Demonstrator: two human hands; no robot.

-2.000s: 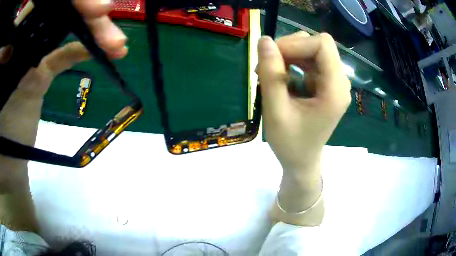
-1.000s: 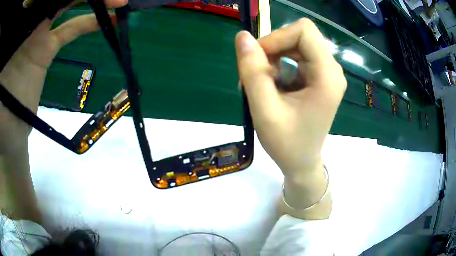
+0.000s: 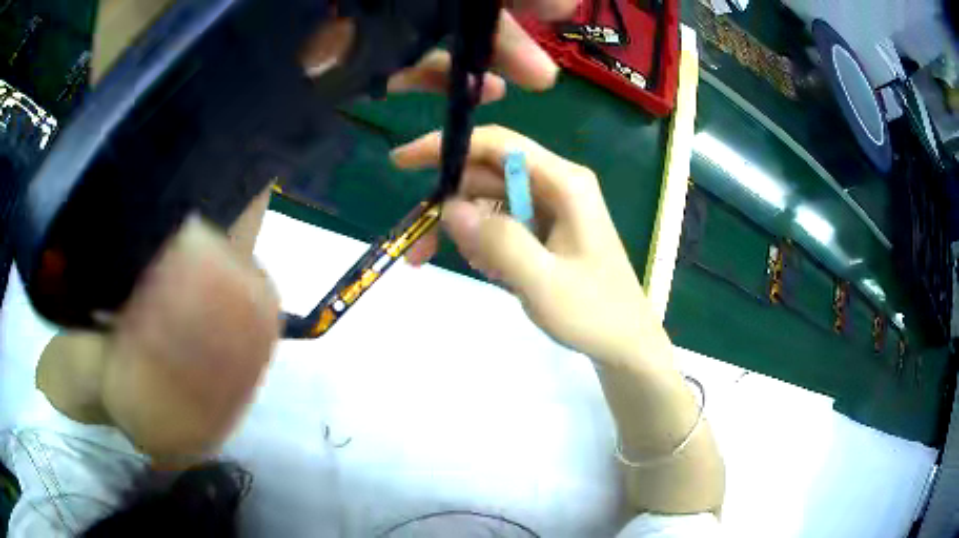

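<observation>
A black phone middle frame (image 3: 376, 263) is tilted in front of me, its bottom end with orange flex and small white spots facing me. My right hand (image 3: 557, 242) grips its right edge between thumb and fingers, with pale blue tweezers (image 3: 517, 187) tucked in the palm. My left hand (image 3: 195, 336) is large and blurred at the left, around a big dark blurred frame or stack (image 3: 200, 137) close to the camera; its fingers also show at the top centre. How many frames this hand holds cannot be told.
A red tray (image 3: 657, 89) with frames in it lies at the top. A yellow-white strip (image 3: 673, 179) runs beside it. Several frames with orange ends (image 3: 776, 275) lie on the green belt (image 3: 726, 326) at right. A round disc (image 3: 852, 84) is farther back. A white sheet (image 3: 452, 420) covers the near edge.
The left hand and its dark frames have swung right and closer to the camera. The right hand has moved from the separate frame to the tilted one's edge. The view has turned.
</observation>
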